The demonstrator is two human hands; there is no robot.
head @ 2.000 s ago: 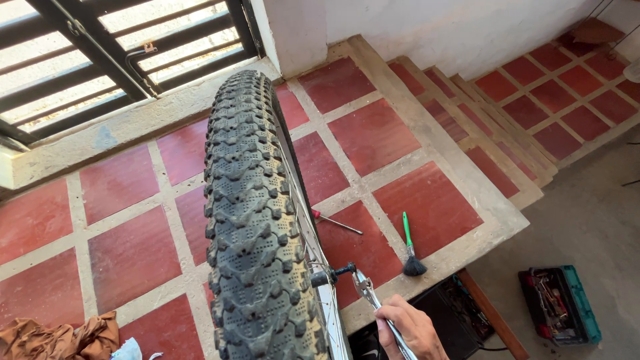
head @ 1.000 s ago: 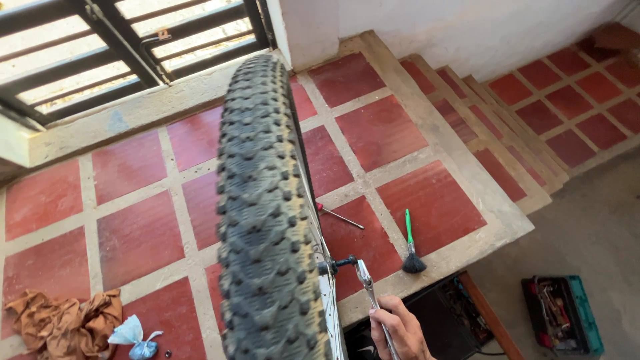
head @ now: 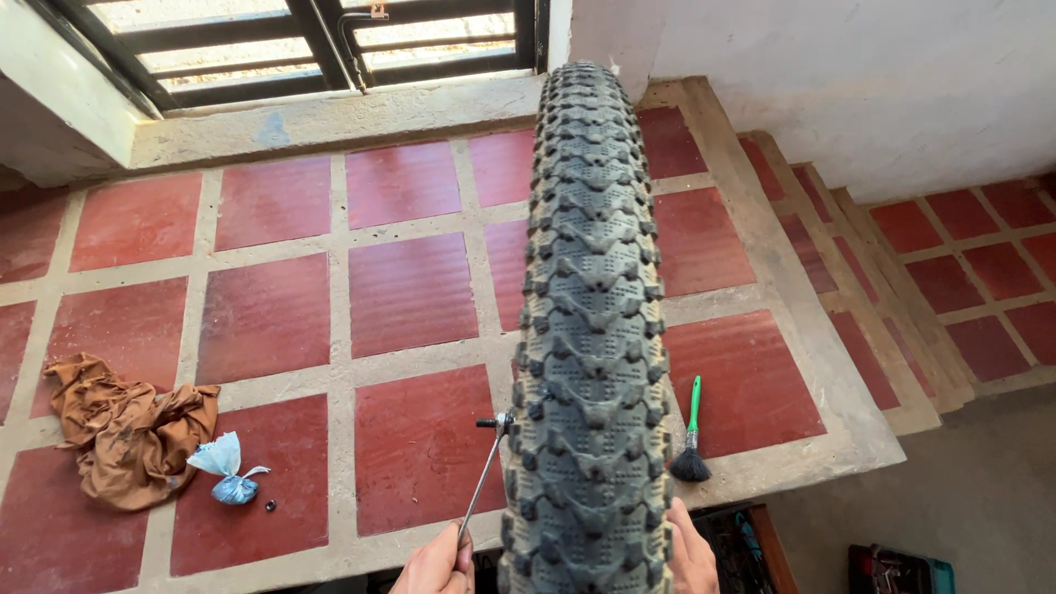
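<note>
A knobby bicycle tyre (head: 596, 330) stands upright in the middle of the view. On its left side a threaded axle end with a nut (head: 502, 422) sticks out. My left hand (head: 439, 563) grips a thin metal wrench (head: 480, 488), whose upper end meets the axle nut. My right hand (head: 691, 549) is at the tyre's lower right side, partly hidden by it; what its fingers hold cannot be seen. A brush with a green handle (head: 694, 404) and black bristles lies on the red tiles, right of the tyre.
A crumpled brown cloth (head: 132, 433), a knotted blue-and-white plastic bag (head: 234, 487) and a small black ring-shaped part (head: 271, 505) lie on the tiled ledge at left. Steps (head: 887, 305) descend at right. A toolbox (head: 899, 569) stands on the lower floor. A barred window is behind.
The view has shifted so that the wheel's left side shows. My left hand with a wrench has come into view. My right hand, earlier on a wrench at the right axle end, is now partly behind the tyre.
</note>
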